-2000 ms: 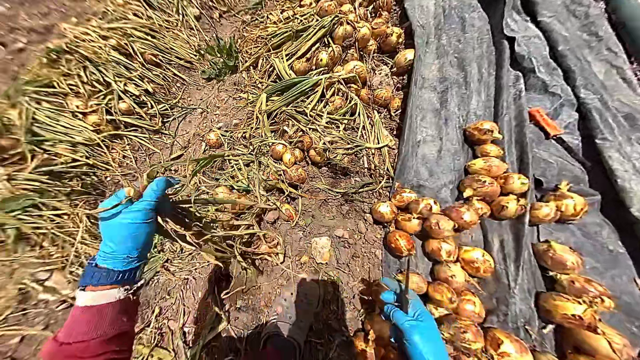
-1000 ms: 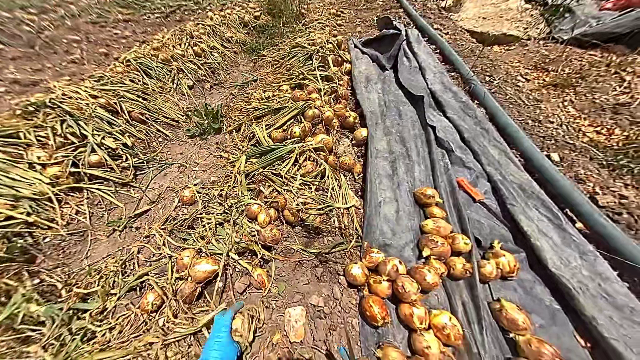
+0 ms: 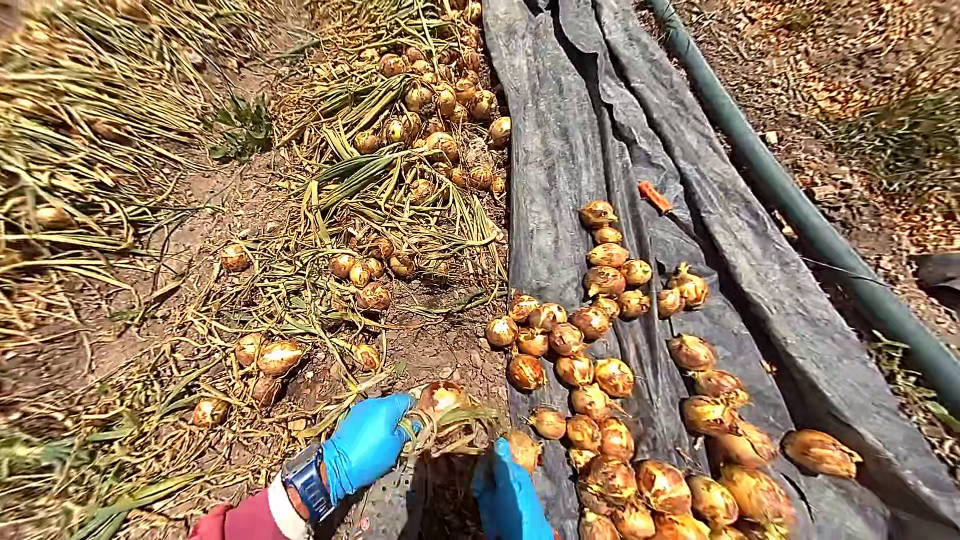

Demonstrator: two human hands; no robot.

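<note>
My left hand (image 3: 369, 444), in a blue glove with a watch at the wrist, is closed around the leafy top of an onion (image 3: 442, 397) at the bottom centre. Dry stalks (image 3: 457, 429) stretch from it toward my right hand (image 3: 510, 491), also blue-gloved, at the edge of the dark fabric sheet (image 3: 555, 180). The right fingers are partly hidden, so what they hold cannot be told. An onion (image 3: 523, 448) lies just beyond them. Many trimmed onions (image 3: 592, 401) rest on the sheet. A tool with an orange handle (image 3: 655, 197) lies farther up.
Onions with dry tops (image 3: 442, 142) lie on the soil left of the sheet, with more loose onions (image 3: 279, 358) nearer me. A thick layer of dry leaves (image 3: 82, 135) covers the far left. A green-grey pipe (image 3: 795, 210) runs along the sheet's right side.
My left hand has come right, beside my right hand, and now holds an onion's top. The view has swung up and back down.
</note>
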